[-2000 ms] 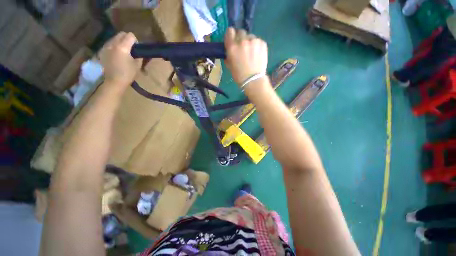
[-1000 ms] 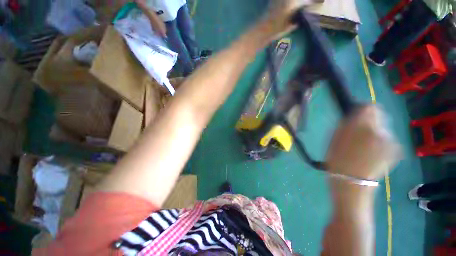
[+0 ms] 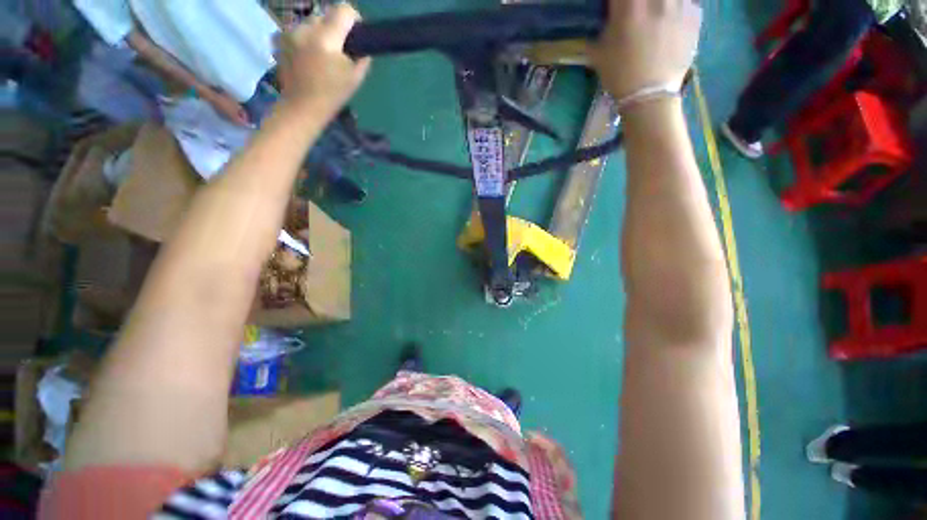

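The black loop handle (image 3: 478, 28) of the pallet truck crosses the top of the view. Its long black bar with a white label (image 3: 489, 160) runs down to the yellow truck body (image 3: 539, 247). My left hand (image 3: 317, 59) grips the left end of the handle. My right hand (image 3: 646, 46) grips the right end, cut off by the top edge. The two worn forks (image 3: 581, 193) point away from me on the green floor and no load shows on their visible part. The fork tips are hidden behind the handle and my right hand.
Open cartons (image 3: 327, 266) with parts and bags stand along the left. A person in a light shirt (image 3: 219, 39) is beside them at the upper left. Red stools (image 3: 852, 152) and other people's legs (image 3: 882, 444) are at the right, beyond a yellow floor line (image 3: 740, 335).
The handle has swung from tilted back to nearly level, with both hands still on it. The truck now points more straight ahead. The cartons and stools have shifted in view.
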